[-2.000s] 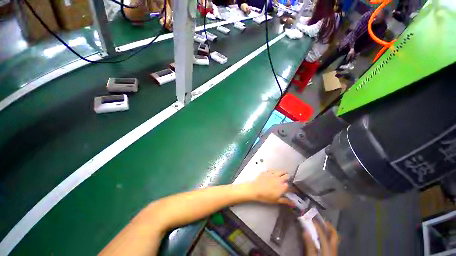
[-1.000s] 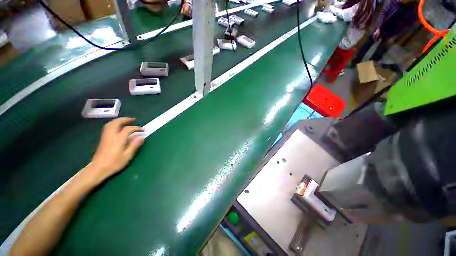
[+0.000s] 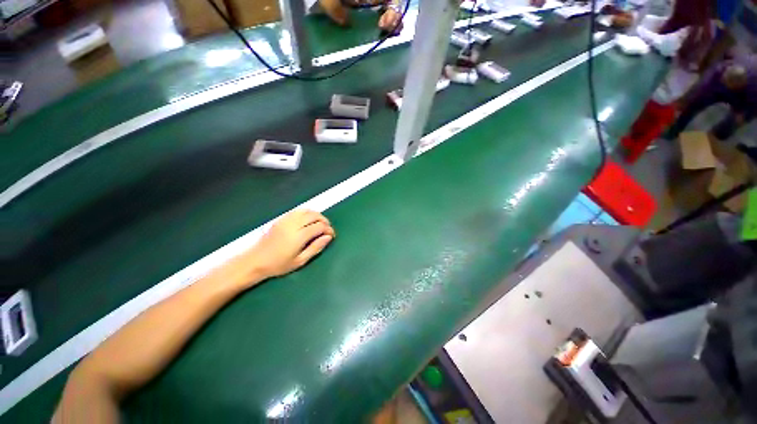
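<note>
My left hand (image 3: 300,240) is over the white line between the belt and the glossy side table, palm down with fingers curled. No object shows in it, but the palm side is hidden. My right hand cannot be made out; a blurred skin-toned patch shows at the bottom edge. A white housing with an orange-red end (image 3: 591,374) sits in the dark welding fixture (image 3: 564,383) on the pale base plate (image 3: 506,331). White housings lie on the dark green belt, one (image 3: 275,155) beyond my hand and another (image 3: 18,321) at the far left.
A white upright post (image 3: 419,83) stands at the belt's near line. A black cable (image 3: 593,108) hangs over the side table (image 3: 390,273). A green button (image 3: 432,376) is on the machine's front edge. A red stool (image 3: 621,193) and another person's hand (image 3: 390,21) are farther off.
Both hands were at the fixture at first; my left hand then moved out to the belt edge. The view has swung left, bringing the far-left housing into sight. The housing remains in the fixture.
</note>
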